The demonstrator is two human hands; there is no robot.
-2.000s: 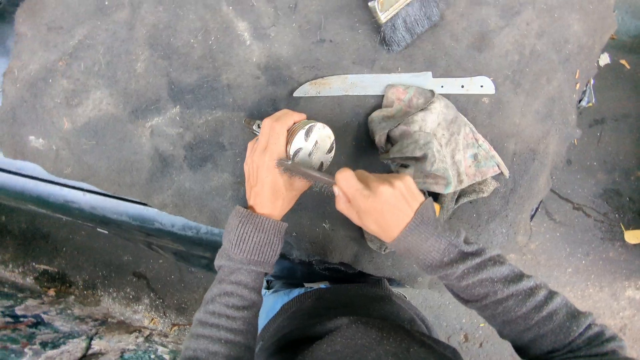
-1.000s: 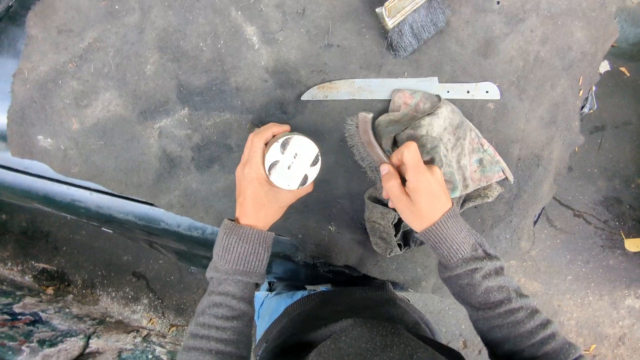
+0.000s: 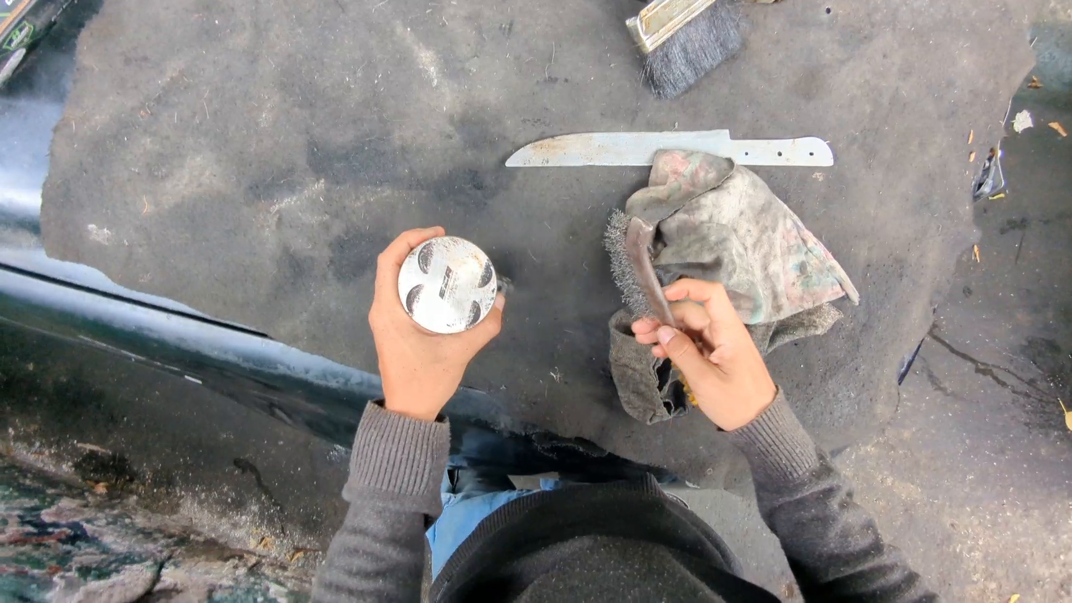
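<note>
A round metal engine piston [image 3: 448, 285] is in my left hand [image 3: 427, 352], fingers curled round its side; its crown with dark valve recesses faces the camera. My right hand [image 3: 712, 352] holds a curved wire brush [image 3: 645, 268] by one end, its metal bristles turned left towards the piston and apart from it. Under and beside the brush lies a crumpled, stained cloth [image 3: 745, 234]. Beyond the cloth is a bare metal knife blade [image 3: 620, 149] with holes in its tang, its tip to the left; the cloth overlaps its lower edge.
A wide brush with dark bristles [image 3: 695, 50] lies at the top. Everything rests on a worn dark sheet [image 3: 251, 167] with ragged edges. A glossy dark panel [image 3: 167, 335] runs along its lower left edge. Part of another object [image 3: 21, 38] shows at the top left corner.
Two seconds ago the wire brush was against the piston; my right hand has since carried it right, to the cloth. The piston in my left hand has turned so that its crown faces the camera.
</note>
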